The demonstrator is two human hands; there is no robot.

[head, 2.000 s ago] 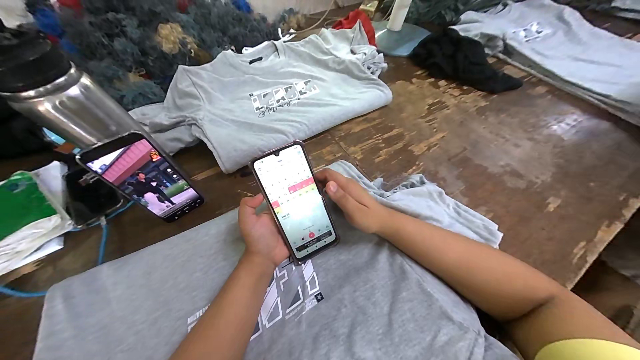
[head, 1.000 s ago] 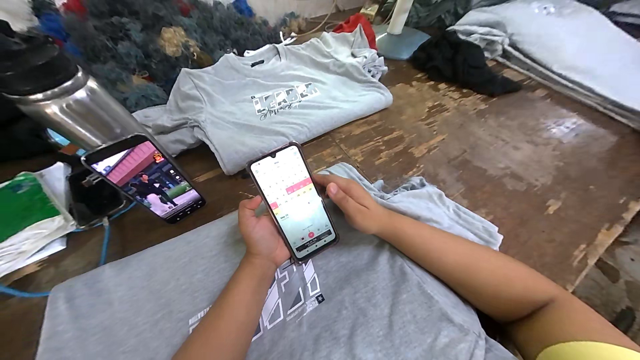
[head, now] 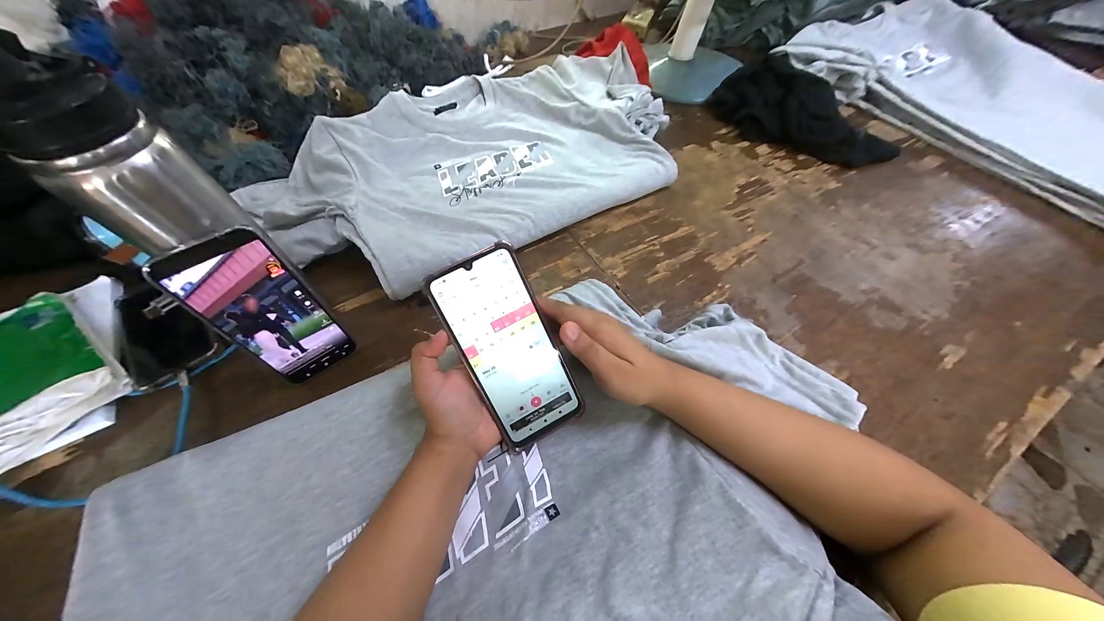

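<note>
Upright between my hands is a smartphone (head: 509, 345) in a dark case, its lit screen showing a calendar-like page. My left hand (head: 453, 397) grips its lower left side, with the palm partly behind it. My right hand (head: 604, 349) rests at its right edge, fingers partly hidden behind the phone. Beneath both forearms lies a grey printed T-shirt (head: 673, 509), with bunched grey cloth (head: 759, 362) at its far right. Beyond the phone is a folded light grey T-shirt (head: 552, 198) with a printed chest.
A second smartphone (head: 250, 306) playing video leans by a steel bottle (head: 155, 190) at left, near a blue cable (head: 184, 418) and a green and white packet (head: 56, 354). Black cloth (head: 793, 112), a stand's round base (head: 690, 73) and stacked grey shirts (head: 992, 95) lie farther back on the worn wooden table (head: 828, 250).
</note>
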